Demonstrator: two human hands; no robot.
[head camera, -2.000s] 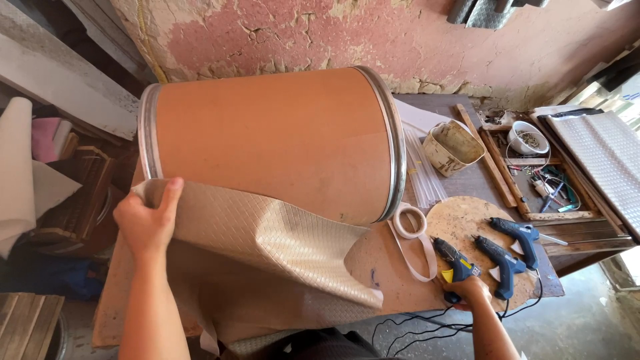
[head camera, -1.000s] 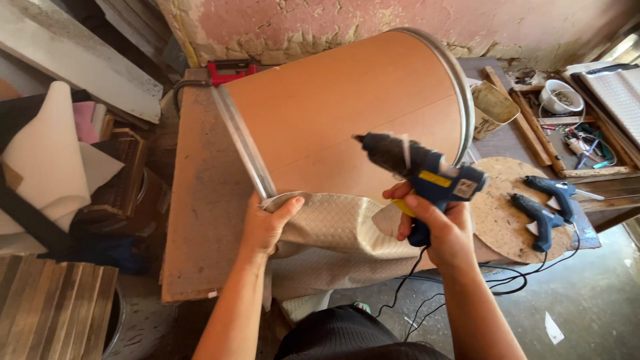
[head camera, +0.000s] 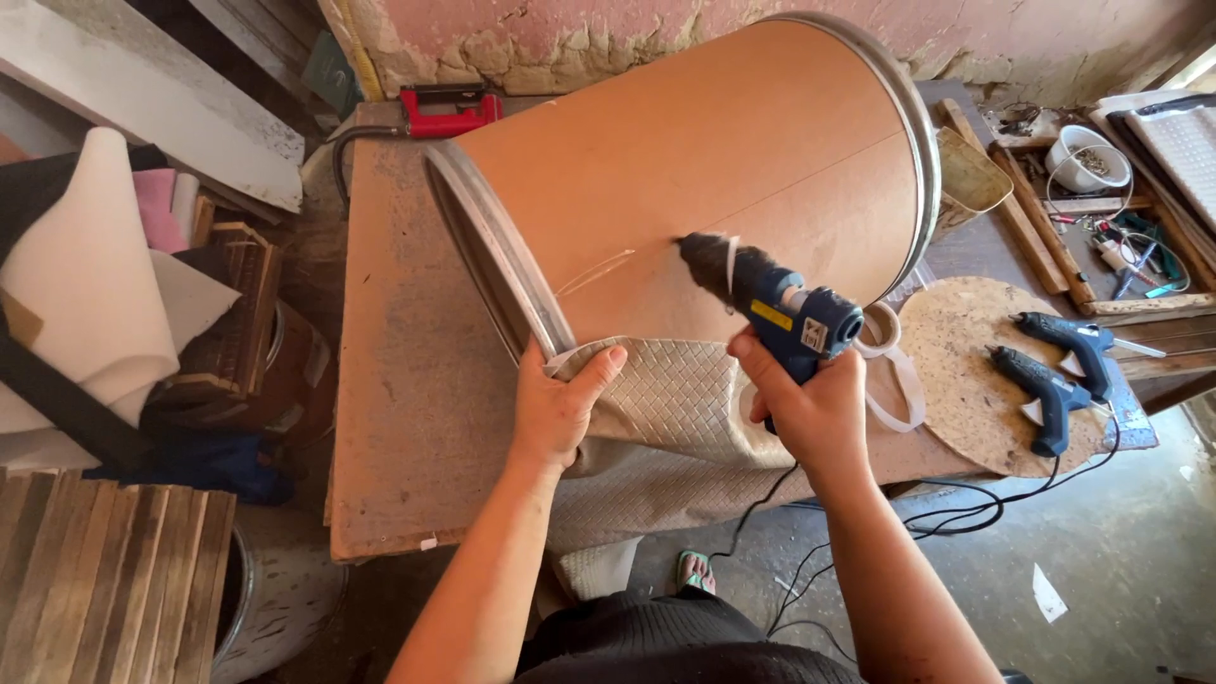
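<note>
A brown fibre drum (head camera: 684, 161) with metal rims lies on its side on the table. My left hand (head camera: 560, 408) pinches the edge of a beige woven-pattern upholstery sheet (head camera: 665, 389) against the drum's near left rim. The rest of the sheet hangs over the table's front edge. In my right hand (head camera: 807, 408) is a blue hot glue gun (head camera: 779, 304), its dark nozzle over the drum's side and pointing up and left. Thin shiny strands of glue (head camera: 597, 271) lie on the drum between the nozzle and the left rim.
Two more glue guns (head camera: 1069, 332) rest on a round board (head camera: 959, 380) at the right, beside a roll of white tape (head camera: 879, 328). A red staple gun (head camera: 446, 112) lies behind the drum's left end. Cords trail to the floor. Wooden slats (head camera: 104, 570) stand lower left.
My right hand has lifted the glue gun from the round board and brought it over the drum. The drum now lies at a slant. Glue strands show on it now.
</note>
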